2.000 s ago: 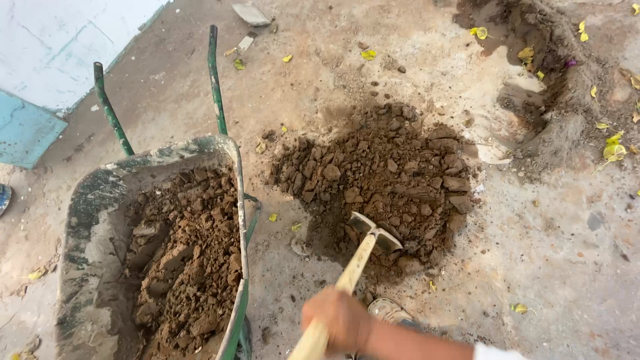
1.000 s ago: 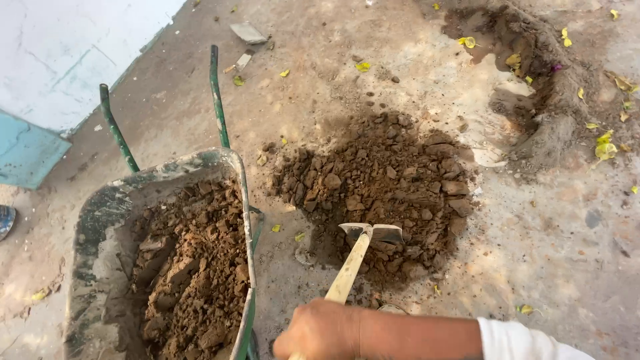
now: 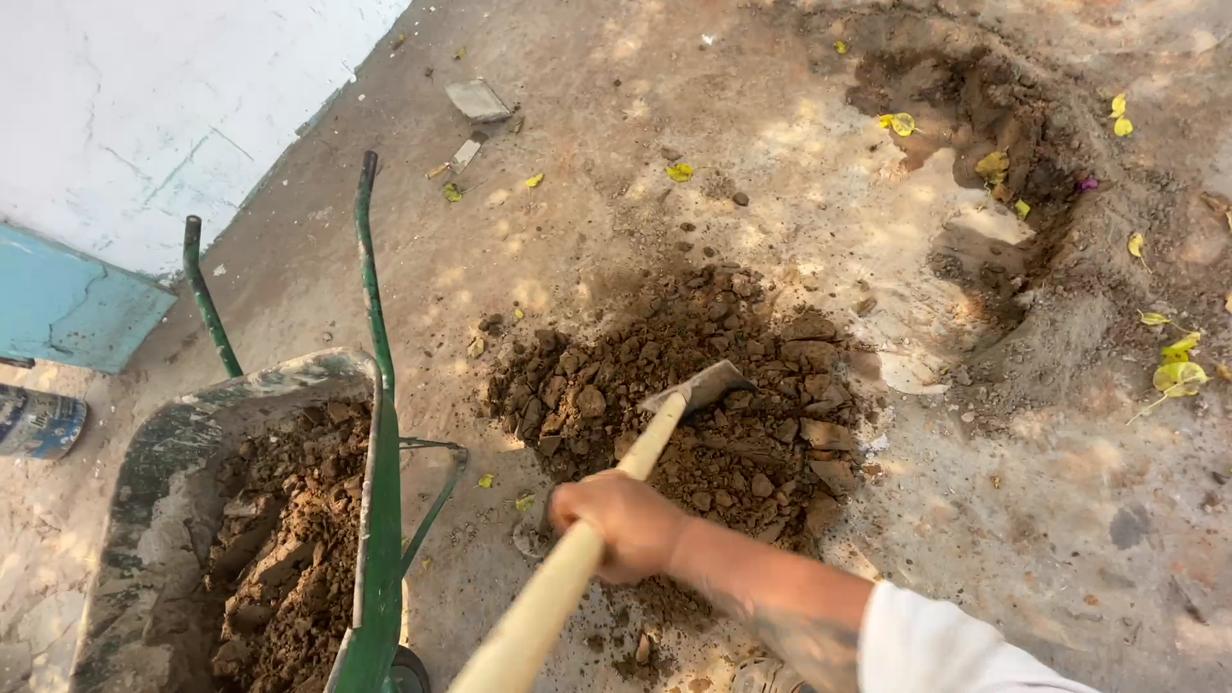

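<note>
My right hand grips the pale wooden handle of a hoe in the lower middle of the head view. The metal hoe head rests on or just above a heap of brown, clumpy soil. My left hand is out of view. Left of the heap stands a green wheelbarrow with a worn, mud-smeared tray, partly filled with the same kind of soil. Its two handles point toward the top of the view.
A hollow with loose dirt lies at the upper right. A white and light-blue wall stands at the upper left, with a paint-stained can below it. A flat broken slab and scattered yellow leaves lie on the ground.
The hoe head was on the lower middle of the heap and is now higher up and turned. My right hand has moved up the view with the handle still in it.
</note>
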